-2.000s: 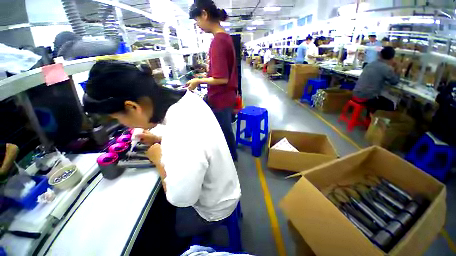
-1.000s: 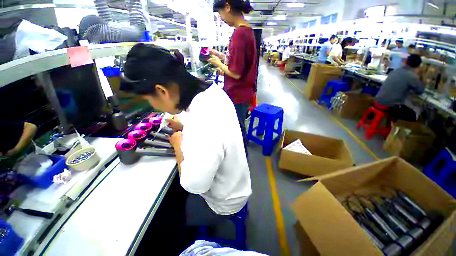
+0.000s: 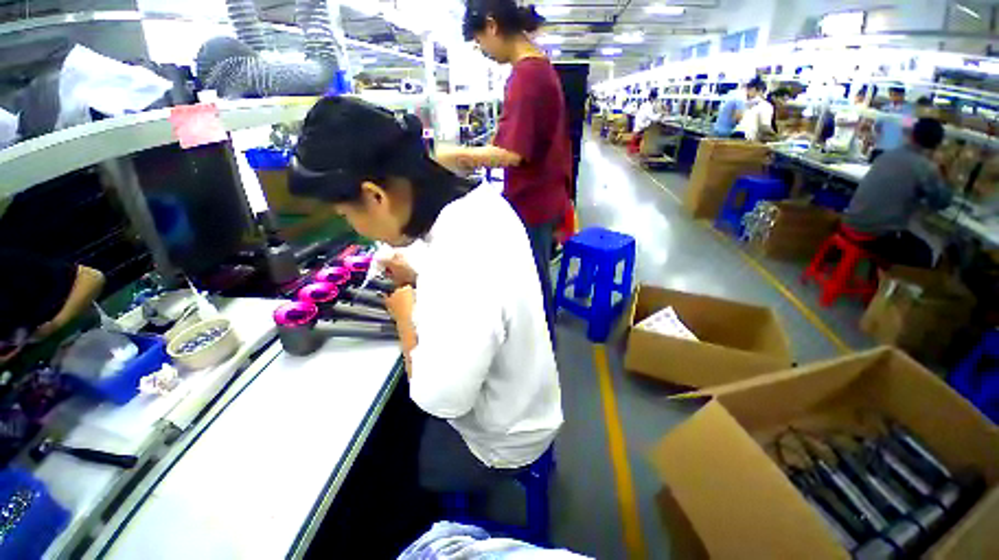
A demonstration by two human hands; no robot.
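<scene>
Neither of my hands is in view. Several dark grey hair dryers with magenta rings (image 3: 296,315) lie in a row on the white, green-edged bench (image 3: 247,448). A seated person in a white top leans over them, both hands at the far dryers. A cream tub (image 3: 204,343) of small silver parts stands left of the bench strip. A blue bin (image 3: 115,377) holding a clear bag is beside it. A hammer-like tool with a dark handle (image 3: 99,455) lies nearer me. Another blue bin (image 3: 27,514) with small parts is cut off by the left edge.
An open carton (image 3: 718,454) of dark dryers and cords is on the floor at right. A second carton (image 3: 712,366), a blue stool (image 3: 595,282) and a standing person in dark red are beyond. Blue-white fabric (image 3: 471,544) shows at the bottom edge. An arm reaches in at far left.
The view has turned left, so the scene sits farther right. More of the near blue bin shows. The standing person's forearms have lowered, and the magenta item seen there earlier is out of sight.
</scene>
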